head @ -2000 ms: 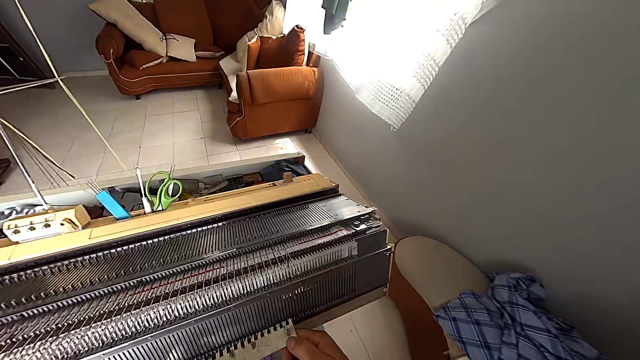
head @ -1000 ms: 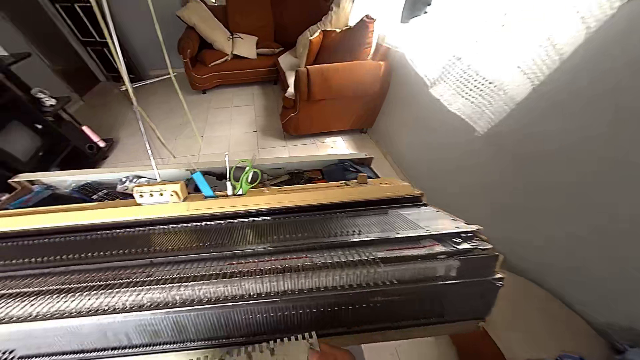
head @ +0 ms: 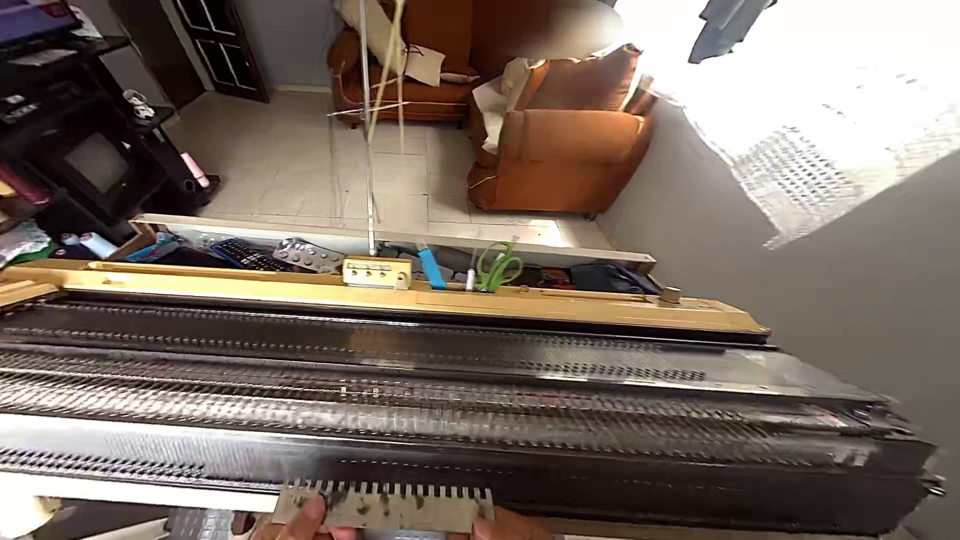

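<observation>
A knitting machine with two needle beds spans the lower half of the head view. At the bottom middle, a flat, worn, toothed needle pusher lies against the front bed's near edge, teeth pointing away from me. My left hand grips its left end, thumb on top. My right hand holds its right end; most of both hands is cut off by the frame's edge. Butts of needles stand out in a row on the front bed, left of the pusher.
Behind the beds, a tray holds green-handled scissors, a remote control and a blue-handled tool. A cream yarn tension unit with a thin rod stands there. Beyond are an orange armchair, a sofa and a wall at right.
The view has swung left, bringing in more of the machine and the black furniture. Both hands now show at the pusher; earlier only one hand showed at its right end.
</observation>
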